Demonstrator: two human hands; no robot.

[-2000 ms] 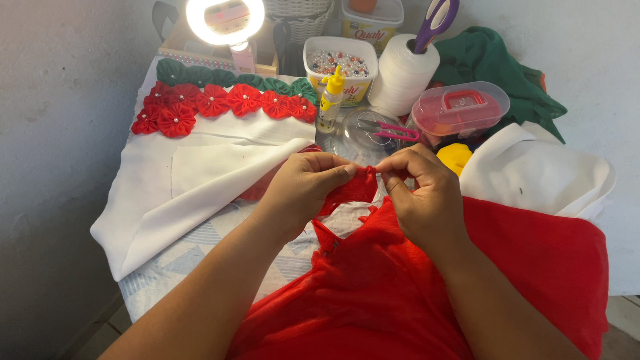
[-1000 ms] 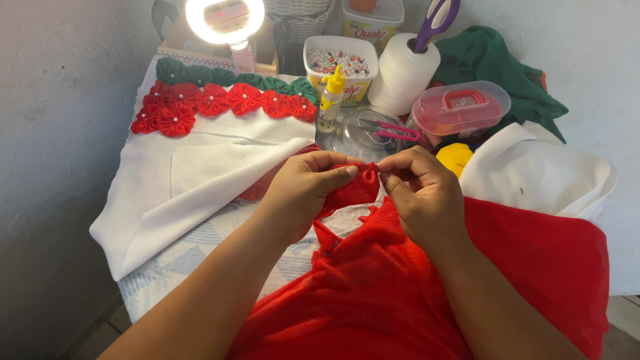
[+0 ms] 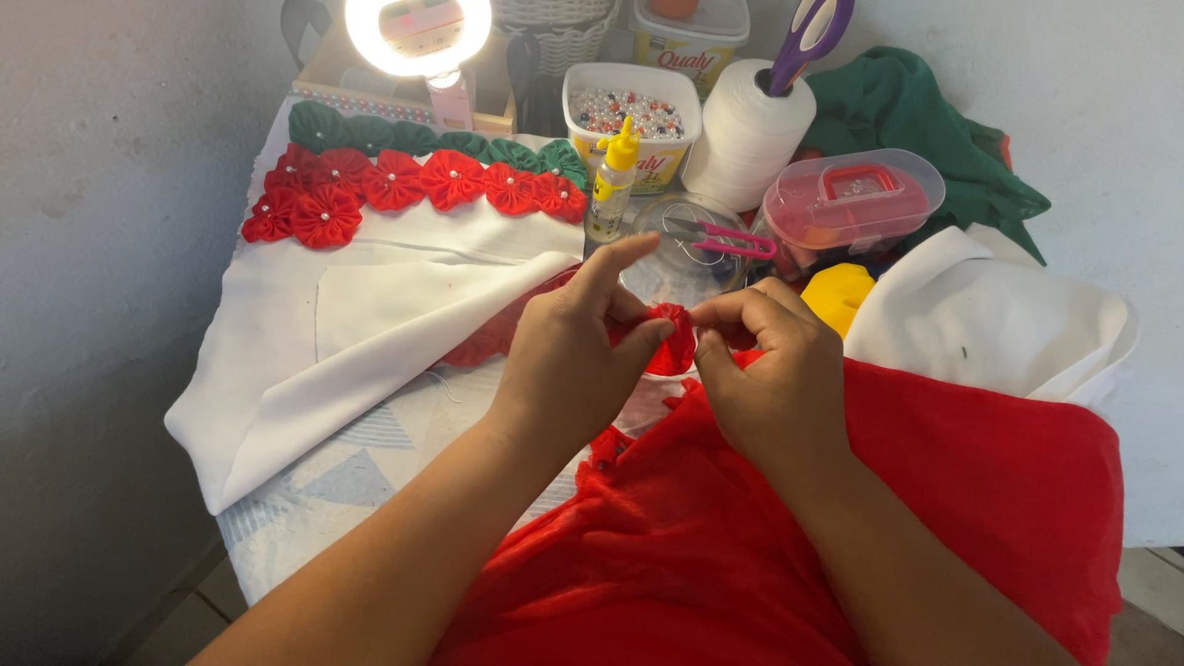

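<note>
Between my hands is a small gathered piece of red fabric (image 3: 672,342). My left hand (image 3: 578,342) pinches its left side between thumb and a finger, with the index finger raised. My right hand (image 3: 772,361) has thumb and fingertips pinched together at its right edge; whether a needle is there is too small to tell. Below my hands lies a large red cloth (image 3: 980,462). On the left, a white cloth (image 3: 361,314) bears rows of red fabric rosettes (image 3: 453,179) and green fabric rosettes (image 3: 319,127) with pearl-like beads at their centres.
Beyond my hands are pink-handled thread snips (image 3: 735,240) on a clear round lid, a yellow-capped glue bottle (image 3: 612,190), a tub of beads (image 3: 632,120), a white thread cone (image 3: 751,134) holding purple-handled scissors (image 3: 809,42), a clear-lidded box (image 3: 851,199) and a lit ring lamp (image 3: 419,67).
My left index finger has lifted away from the fabric. The red piece between my hands now looks more bunched and rounded, where earlier it hung more loosely.
</note>
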